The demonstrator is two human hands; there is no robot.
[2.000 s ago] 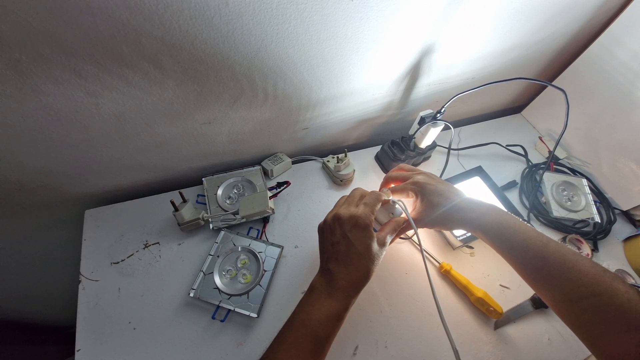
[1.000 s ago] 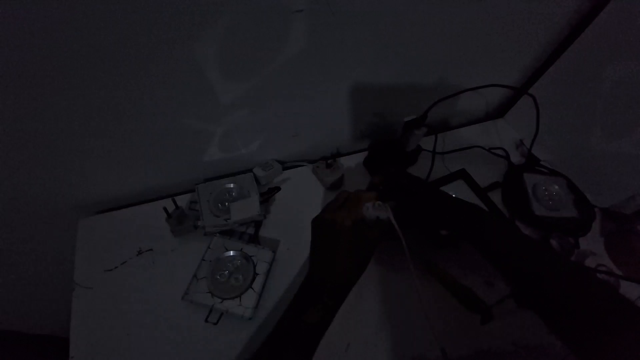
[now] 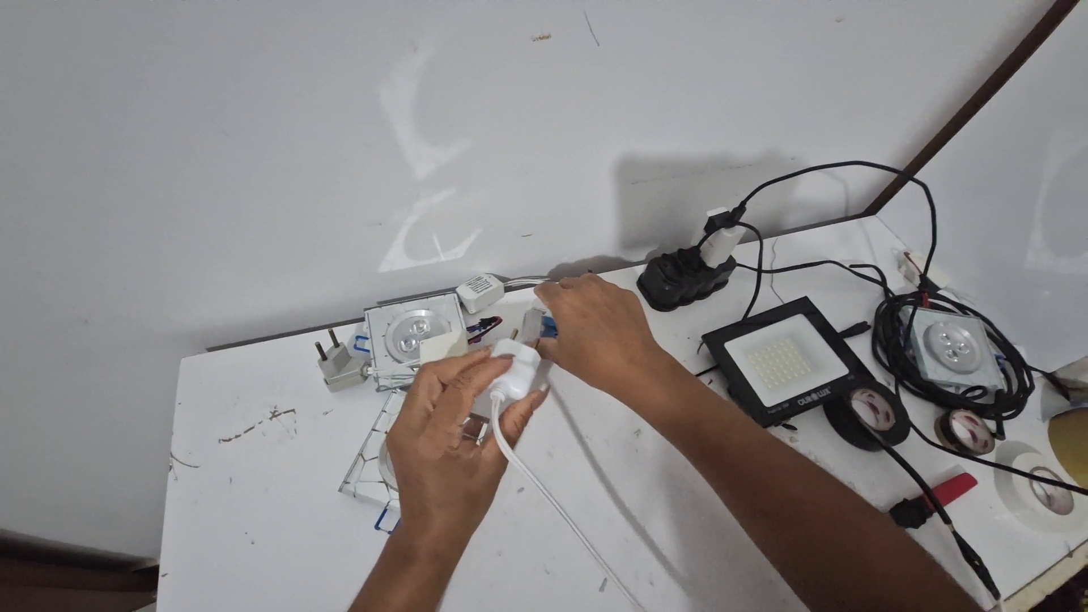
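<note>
My left hand [image 3: 450,425] grips a white plug [image 3: 515,367], with its white cable [image 3: 552,501] running down toward the near edge. Just above the plug, my right hand [image 3: 599,336] is curled with its fingertips at a small grey and blue piece [image 3: 542,323]; the fingers hide part of it. To the left lies a square downlight [image 3: 416,331] with a clear lens. A second square downlight [image 3: 365,476] sits below it, mostly behind my left hand. A grey two-pin plug [image 3: 340,365] and a small white driver box [image 3: 481,291] are near the upper downlight.
A black power strip [image 3: 680,279] stands by the wall with a plug in it. An unlit black-framed floodlight [image 3: 782,361] lies to its right. Further right are coiled black cable [image 3: 888,340] around another downlight [image 3: 952,347], tape rolls [image 3: 871,412] and a red-handled tool [image 3: 948,493].
The bright floodlight is now unlit; the scene was nearly dark one second ago. My hands, close together earlier, have moved left toward the downlights. The yellow screwdriver seen two seconds ago is not visible now.
</note>
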